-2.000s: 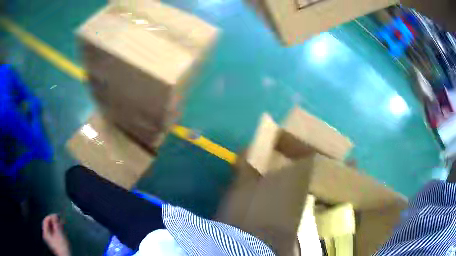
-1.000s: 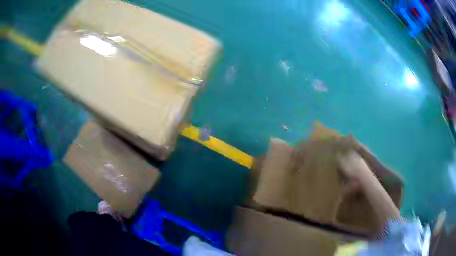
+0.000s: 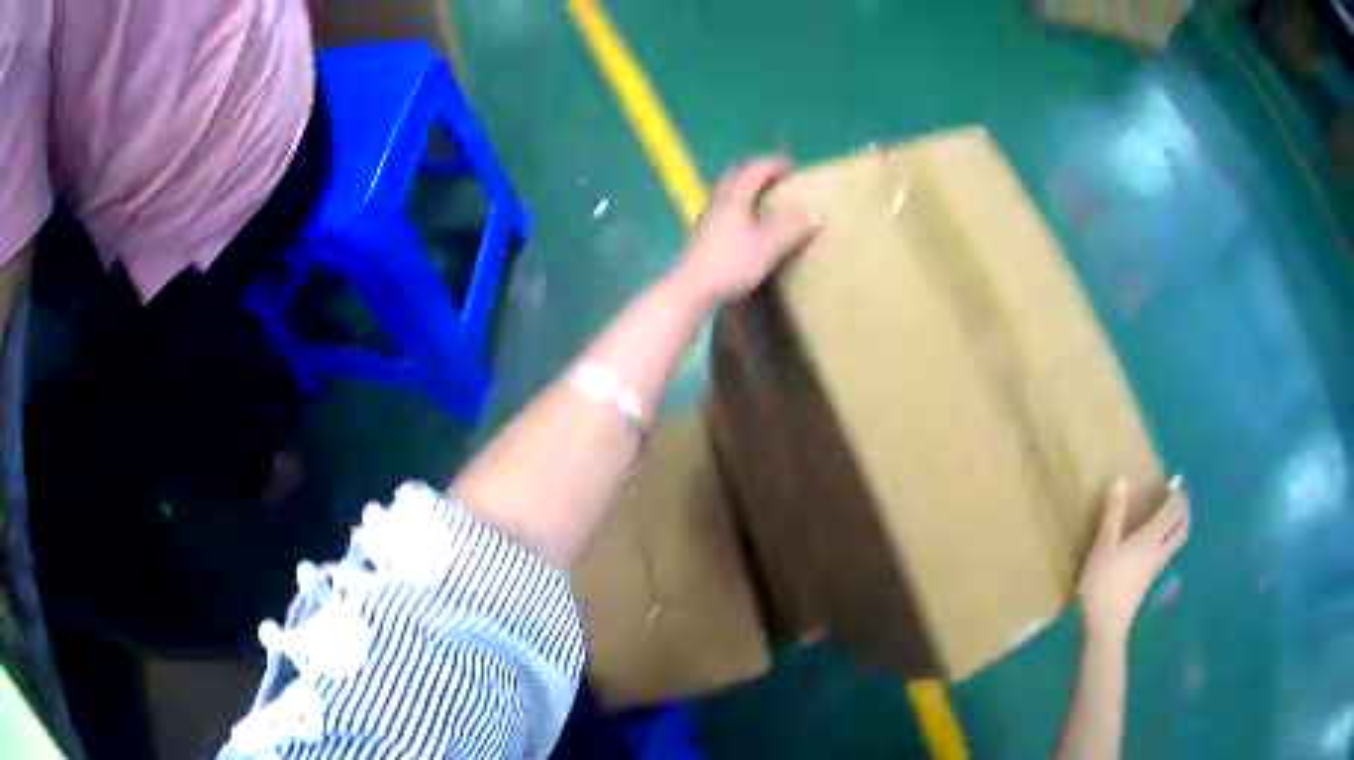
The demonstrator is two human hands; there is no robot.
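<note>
A large closed brown carton (image 3: 950, 356) with a taped seam stands tilted in the view, over the yellow floor line. My left hand (image 3: 743, 230) is on its upper left corner, with the thumb over the top edge. My right hand (image 3: 1132, 552) is on its lower right corner, fingers at the edge. Both hands are bare and hold the carton between them. A bracelet shows on my left wrist. A flatter brown carton (image 3: 676, 572) lies beside the big one, partly behind it.
A blue plastic stool (image 3: 386, 208) stands at the left. A person in a pink top (image 3: 186, 119) is at the upper left. The yellow line (image 3: 639, 97) crosses the green floor. Another carton (image 3: 1117, 15) is cut off at the top right.
The view has swung left, so the big carton now appears centre right and the open carton is out of view. My two hands have come onto the big carton.
</note>
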